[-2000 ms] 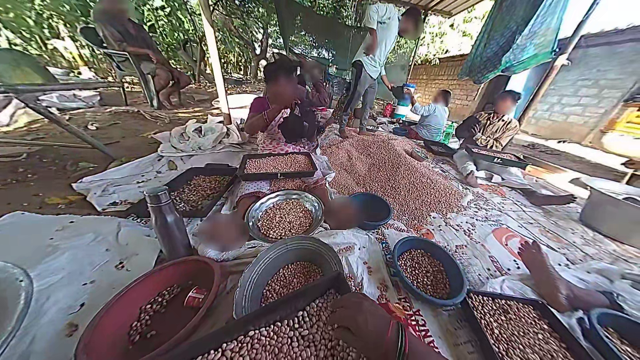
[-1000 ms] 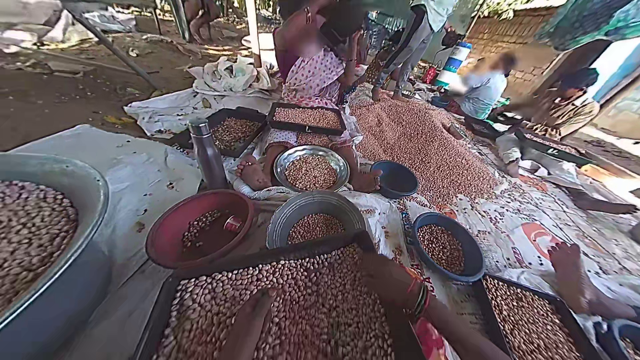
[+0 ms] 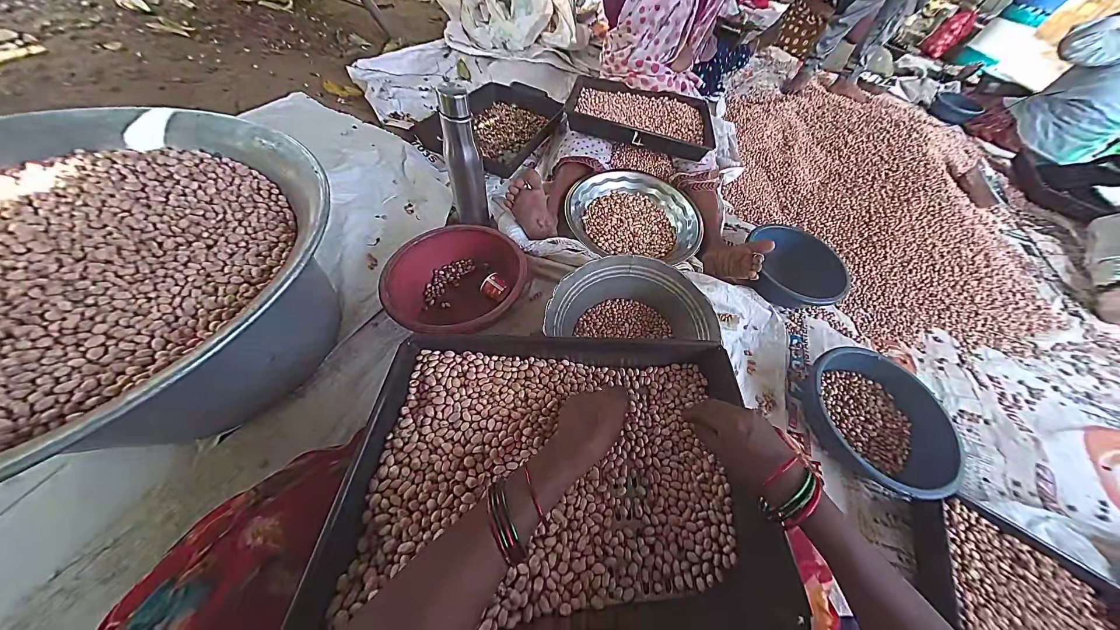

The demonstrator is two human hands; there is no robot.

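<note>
A black tray full of pinkish-brown nuts or seeds, which look like peanut kernels, lies before me. My left hand rests on the kernels near the tray's middle, its fingers curled down and their tips hidden. Close to the right wall, my right hand touches the kernels with bent fingers; whether it pinches any is not visible. Bangles circle both wrists. Dark slots of the tray's floor show between the kernels. Just beyond the far wall stands a grey basin with more kernels.
A large metal basin of kernels stands left. Around are a red bowl, a steel bottle, a steel bowl, blue bowls and further trays. A big kernel heap lies back right. Co-workers sit and stand beyond.
The view has tipped down and turned left. Both my hands are now over the kernels near each other; a second ago the left hand was lower in the tray and the right at its right edge.
</note>
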